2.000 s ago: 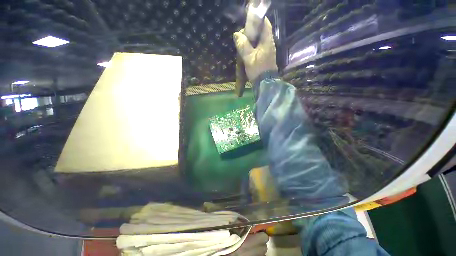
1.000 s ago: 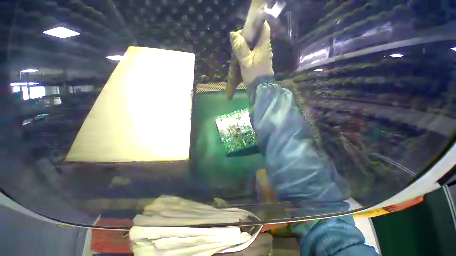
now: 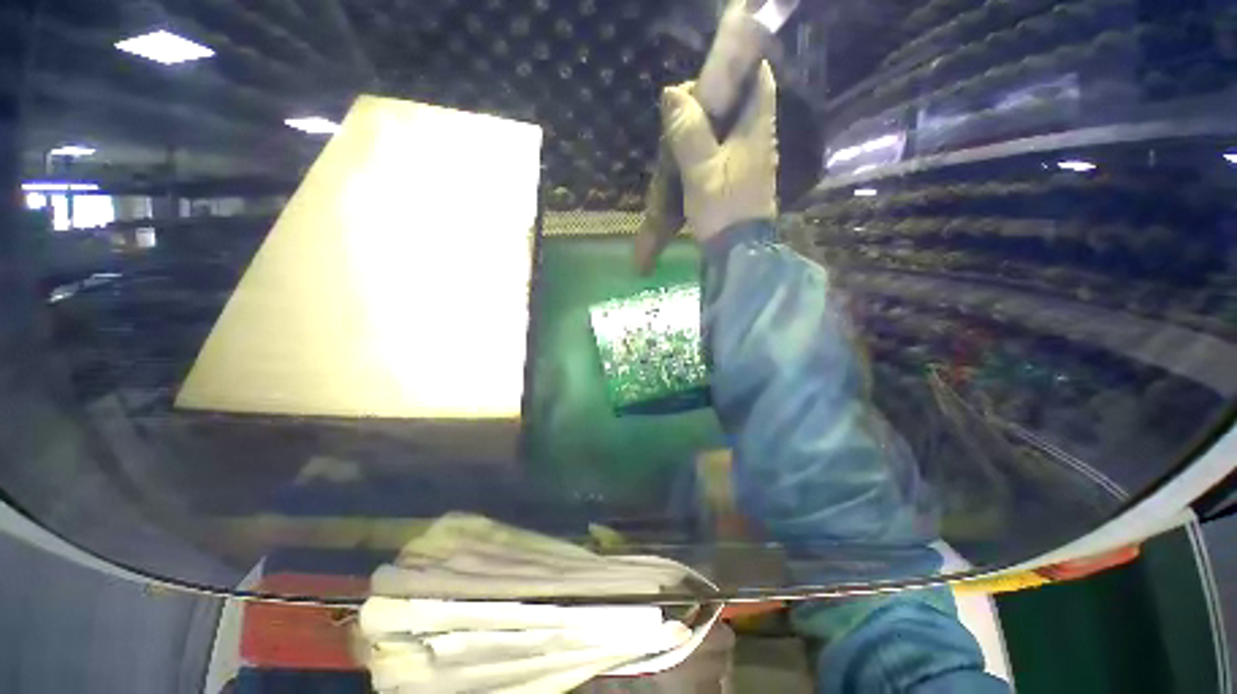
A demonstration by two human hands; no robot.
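A small green circuit board with white and silvery speckles lies flat on the green mat behind the curved window. Its right edge is hidden by my blue sleeve. My right hand, in a thin whitish glove, reaches in above and beyond the board. It grips a pale grey-white tool that runs out of the top of the picture. A darker narrow part points down beside the hand towards the mat, apart from the board. My left hand is not in view.
A large cream panel stands left of the mat. Dark bumpy foam lines the back. A white cloth or glove bundle lies at the lower edge. The window carries reflections. A red-orange edge shows below.
The view has shifted slightly. My right hand and the tool have moved a little to the right and down in the picture, still gripping. The board stays on the mat.
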